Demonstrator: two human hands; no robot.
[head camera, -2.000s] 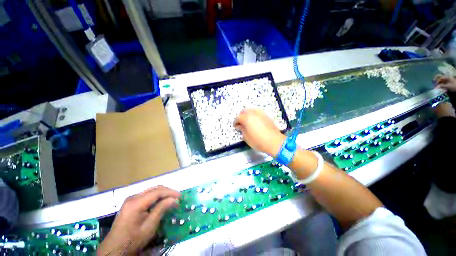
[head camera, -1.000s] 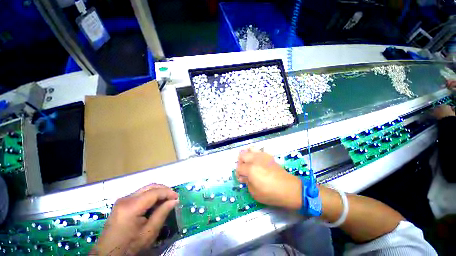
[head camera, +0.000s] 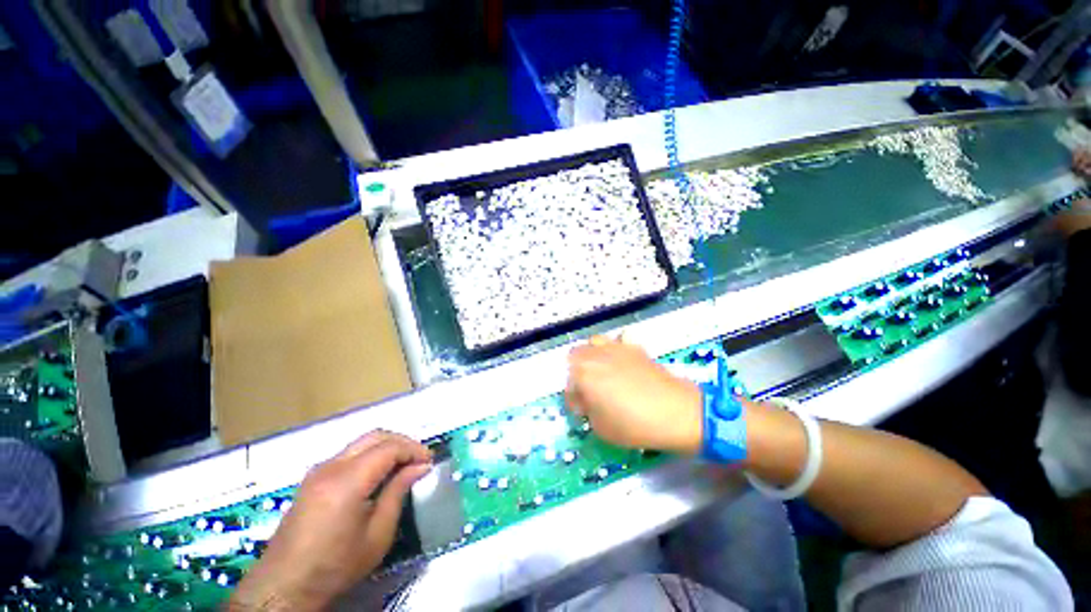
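A green circuit board panel (head camera: 526, 454), dotted with small silvery-white and dark parts, lies on the near track. My right hand (head camera: 634, 401) is over its upper part, fingers bent down and close together; its fingertips are partly hidden. It wears a blue wrist strap (head camera: 724, 421) and a white bracelet (head camera: 799, 452). My left hand (head camera: 341, 508) is at the gap left of this panel, thumb and index finger pinched near each other; I cannot tell whether either hand holds a part. A black tray (head camera: 662, 257) full of small white components (head camera: 544, 251) sits behind the panel.
More panels lie to the left (head camera: 168, 556) and right (head camera: 903, 305) on the track. Cardboard (head camera: 305, 335) and a black tray (head camera: 159, 377) are at left. Loose white parts (head camera: 718, 203) lie right of the tray. A blue coiled cord (head camera: 672, 96) hangs down. Another person's hand (head camera: 1080, 161) is far right.
My right hand has moved from the white parts in the tray down to the panel. The panel has shifted right, leaving a gap beside my left hand. The view has shifted a little.
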